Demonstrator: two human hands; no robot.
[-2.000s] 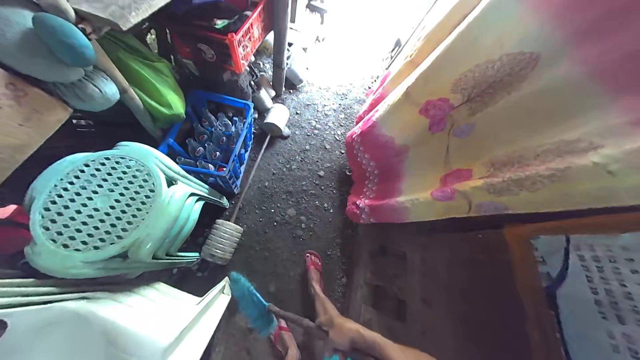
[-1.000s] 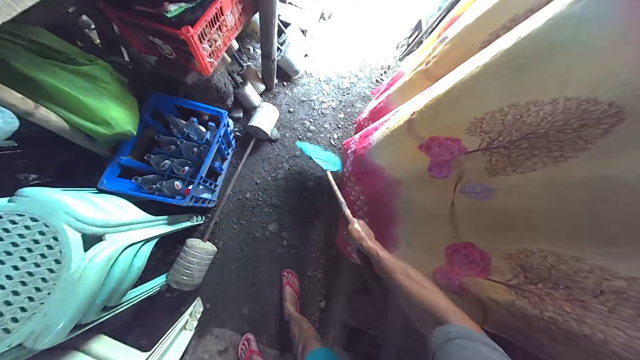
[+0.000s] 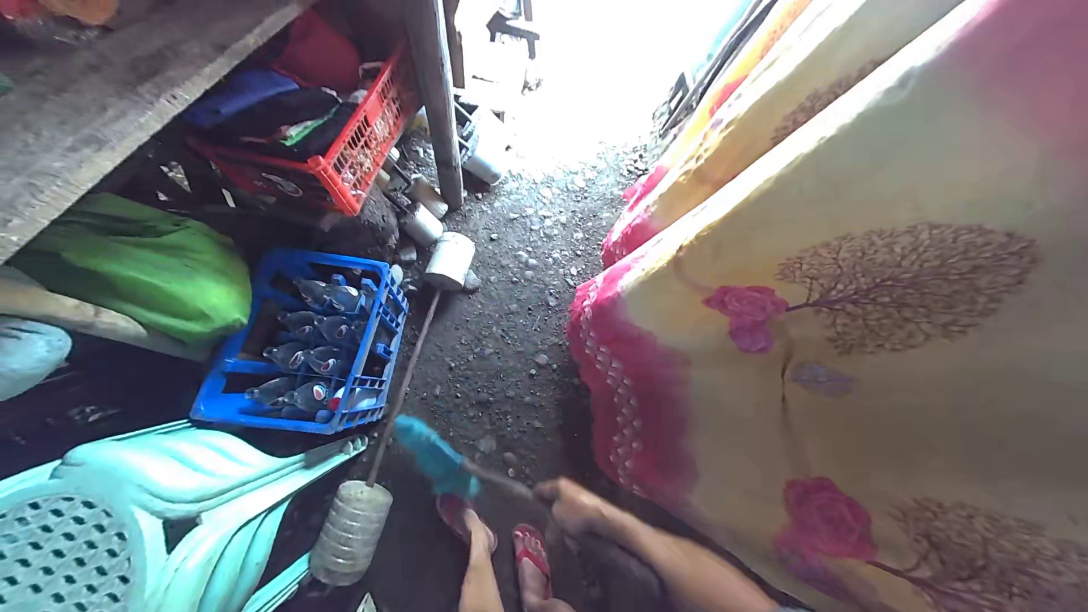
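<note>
My right hand (image 3: 574,507) is closed around the wooden stick handle of a broom or brush with a teal head (image 3: 438,459). The handle slants up and left from the hand, and the slightly blurred head is just above my left foot, near the rod of a homemade barbell. That barbell (image 3: 410,374) has a pale cylinder at its far end and a ribbed one at its near end. My feet, in red sandals (image 3: 532,557), stand on dark, gravelly ground (image 3: 518,365). My left hand is out of view.
Left of the barbell is a blue crate (image 3: 223,387) of glass bottles, with stacked mint plastic chairs (image 3: 195,493) nearer me. A red crate (image 3: 374,127) sits by a wooden post (image 3: 438,110). A floral curtain (image 3: 748,408) hangs at right.
My right hand and the teal head have swung from beside the curtain back toward my feet and to the left. The stick remains in my hand.
</note>
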